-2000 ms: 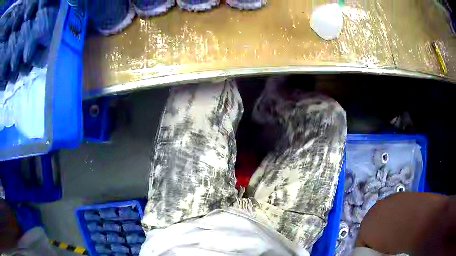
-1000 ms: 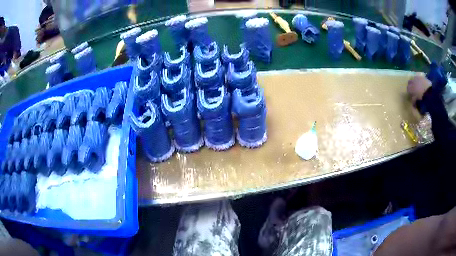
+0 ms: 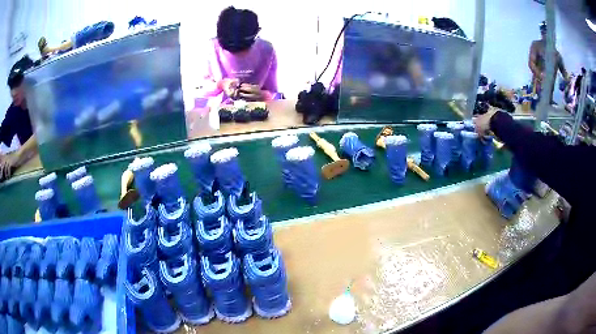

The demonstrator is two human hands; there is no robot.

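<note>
Neither of my hands is in view; a bare forearm or arm shows blurred at the lower right corner, its hand cut off or hidden. Blue ribbed shells (image 3: 217,284) stand upright in rows on the tan bench (image 3: 327,248), notched ends up, pale frilly edges at the bottom. A small white glue bottle (image 3: 342,309) with a thin green tip lies right of them near the bench's front edge. More blue shells fill much of the blue bin (image 3: 78,226) at the left.
A green belt (image 3: 255,196) behind the bench carries blue shells and gold-brown parts (image 3: 334,168). A yellow cutter (image 3: 485,258) lies at right. A dark-sleeved arm (image 3: 542,153) reaches over the belt beside shells on the bench. A person in pink (image 3: 245,68) works opposite.
The view has risen from my lap to the bench, belt and people beyond. The dark-sleeved arm at the right now reaches to the belt's shells; blue shells now show on the bench below it.
</note>
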